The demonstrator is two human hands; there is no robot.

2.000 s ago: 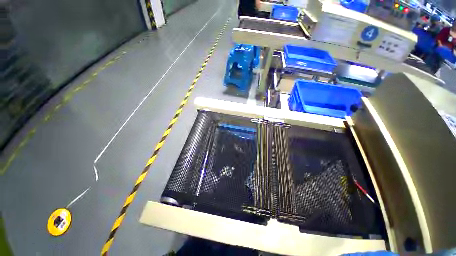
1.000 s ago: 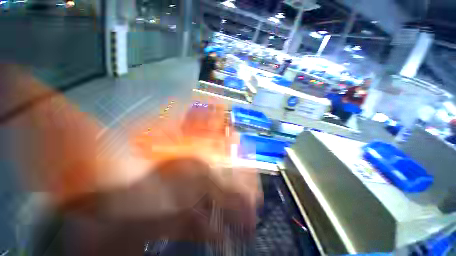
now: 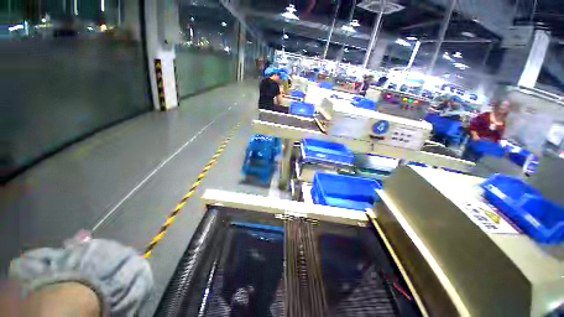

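A slim red piece (image 3: 403, 288) lies on the black mesh conveyor belt (image 3: 256, 263), near its right side. A grey sleeve with a gathered cuff (image 3: 93, 263) and a patch of bare skin show at the bottom left, cut off by the edge. They appear to belong to my left arm. A small blurred pinkish shape shows just beyond the sleeve; I cannot tell whether it is my left hand. My right hand is out of the picture.
The cream oven hood (image 3: 445, 247) stands right of the belt, with a blue bin (image 3: 525, 207) and a paper sheet on top. Behind the far rail (image 3: 284, 205) are blue totes (image 3: 346, 191) and a blue stool (image 3: 262, 160). People are farther back. An aisle runs left.
The view has tilted up from the belt. The large blurred hand with orange finger covers, seen one second ago over the belt, has left the middle; a sleeve now shows bottom left.
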